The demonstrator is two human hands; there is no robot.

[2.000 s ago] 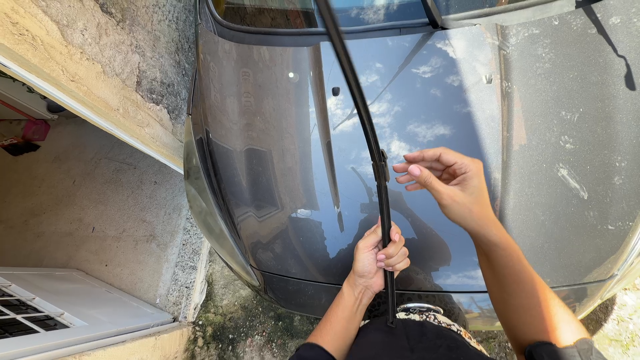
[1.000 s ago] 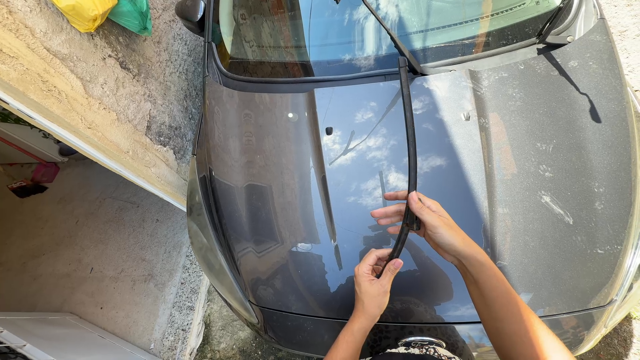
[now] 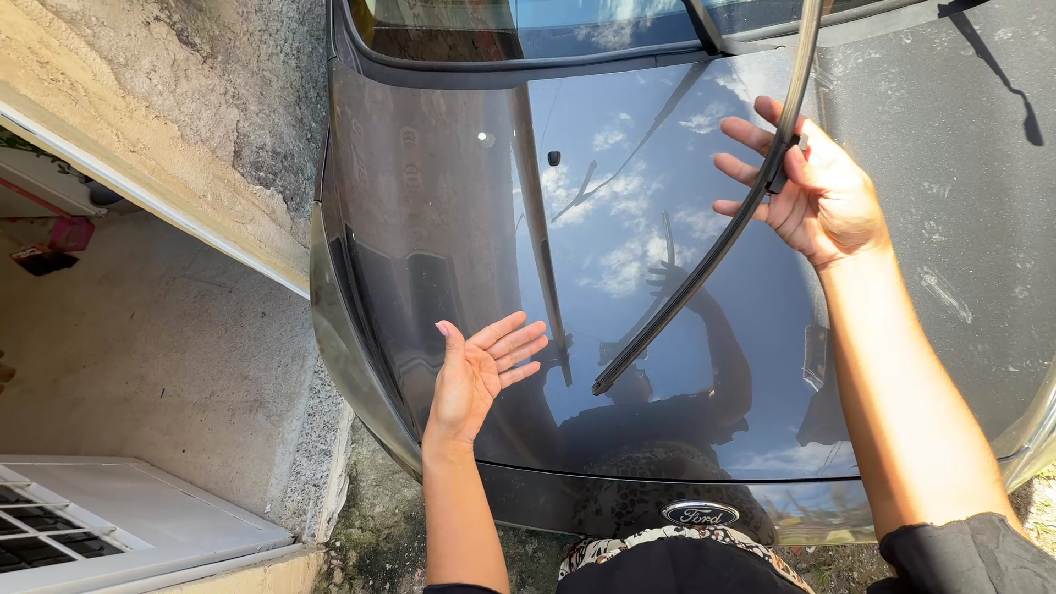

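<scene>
A long, curved black windshield wiper blade (image 3: 691,285) slants above the dark car hood (image 3: 462,206), its upper end cut off by the frame's top edge. My right hand (image 3: 813,186) grips it at the connector near its middle, thumb on the near side and the other fingers spread behind. My left hand (image 3: 487,375) is apart from the blade, palm up with fingers spread, over the hood's left part, holding nothing. The blade's lower tip hangs between my hands. The hood mirrors clouds, my arms and the blade.
Beyond the hood are the windshield (image 3: 528,29) and a wiper arm (image 3: 703,26) at its base. A Ford badge (image 3: 700,513) is on the car's front, close to my body. A rough wall (image 3: 190,124) runs along the left, with a white metal grille door (image 3: 157,511) at lower left.
My left hand has let go of the blade's lower end and moved left, its fingers now spread. My right hand still holds the blade, which now slants down to the left.
</scene>
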